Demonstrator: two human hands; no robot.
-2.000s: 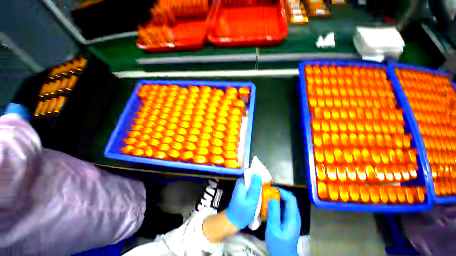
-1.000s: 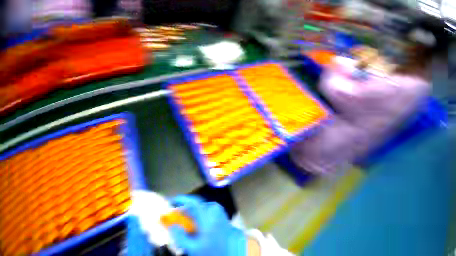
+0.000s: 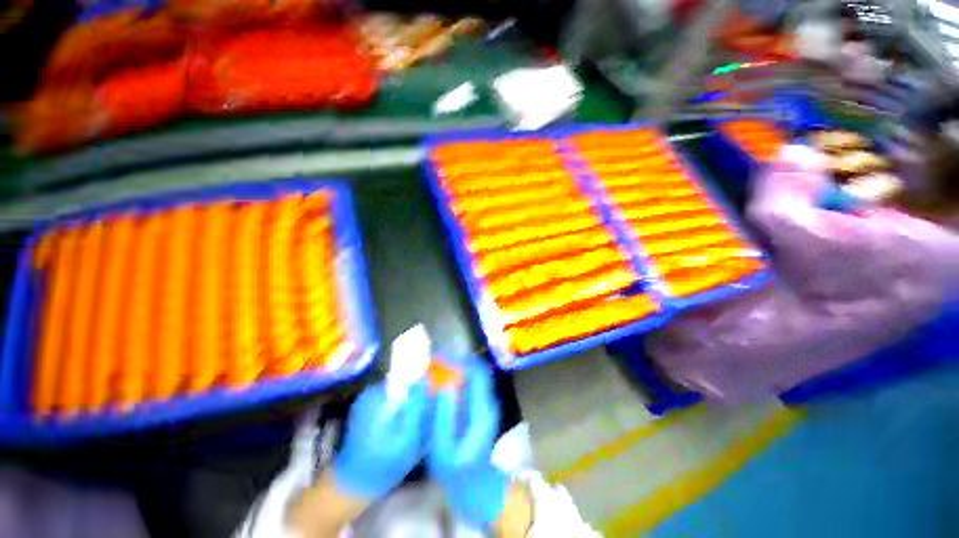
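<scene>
My left hand (image 3: 381, 436) in a blue glove holds a white wipe (image 3: 409, 353) that sticks up above its fingers. My right hand (image 3: 464, 431), also in a blue glove, is close beside it and holds an orange part (image 3: 444, 374) against the wipe. The fingers are blurred. Both hands are at the near edge of the bench, between a blue tray (image 3: 363, 308) packed with orange parts on the left and two joined blue trays (image 3: 463, 242) of orange parts on the right.
Red-orange trays (image 3: 282, 69) stand beyond the rail (image 3: 263, 168). A stack of wipes (image 3: 538, 95) and a crumpled wipe (image 3: 455, 99) lie on the green surface. A person in a pink smock (image 3: 831, 284) is at the right. Yellow lines (image 3: 673, 473) mark the floor.
The view has swung to the right since the first frame, so the trays show further left. The wipe and orange part are still in my hands, which are now held close together.
</scene>
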